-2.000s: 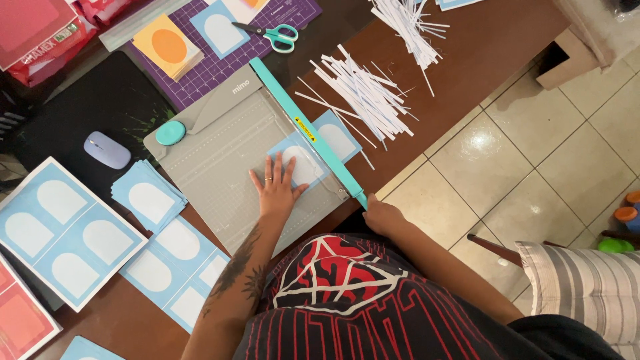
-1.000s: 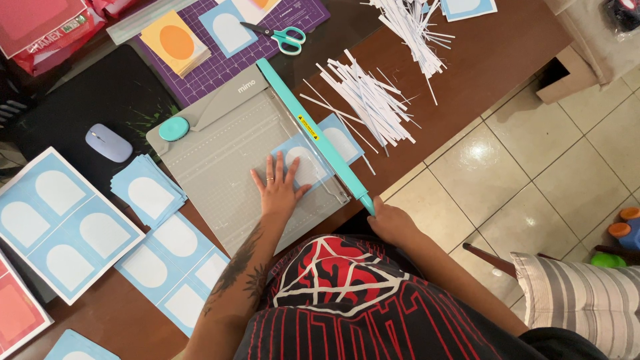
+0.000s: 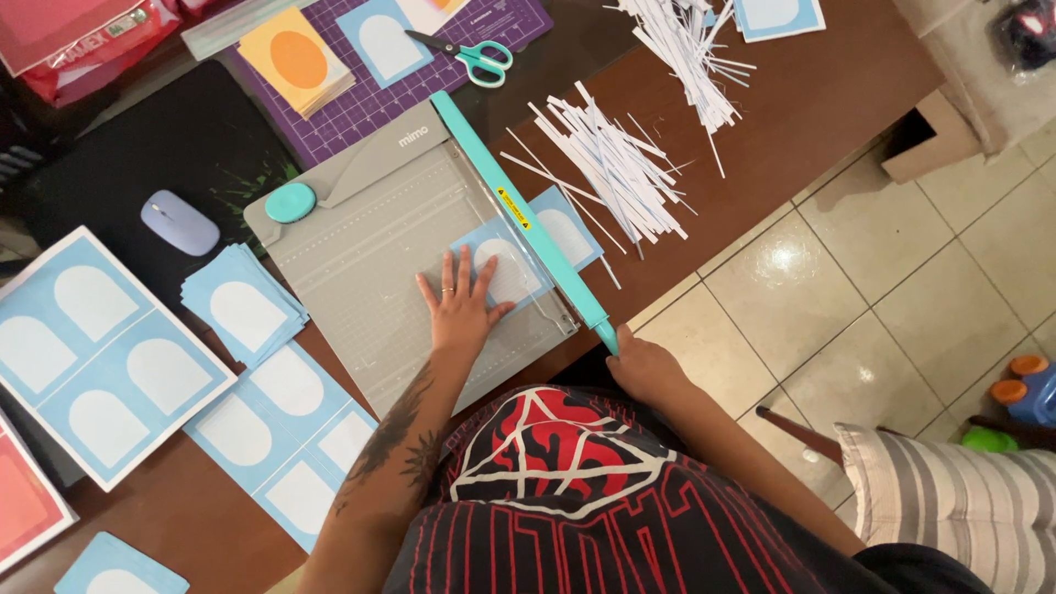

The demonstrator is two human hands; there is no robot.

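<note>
A grey guillotine paper trimmer (image 3: 371,214) lies on the brown table, its teal cutting arm (image 3: 528,219) lowered along the right edge. My left hand (image 3: 462,309) rests with spread fingers on a blue card sheet with white arches (image 3: 511,268), pressing it to the trimmer bed. The sheet passes under the arm, and one part shows beyond it. My right hand (image 3: 648,363) is closed around the handle at the arm's near end. A stack of cut blue cards (image 3: 247,318) lies left of the trimmer, beside uncut blue sheets (image 3: 285,429).
Paper strips (image 3: 619,165) lie in a pile right of the trimmer, with another bundle farther back. Teal-handled scissors (image 3: 483,62) and orange cards (image 3: 297,62) rest on a purple cutting mat (image 3: 330,136). A mouse (image 3: 180,223) sits at left; a striped cushion (image 3: 949,495) is at right.
</note>
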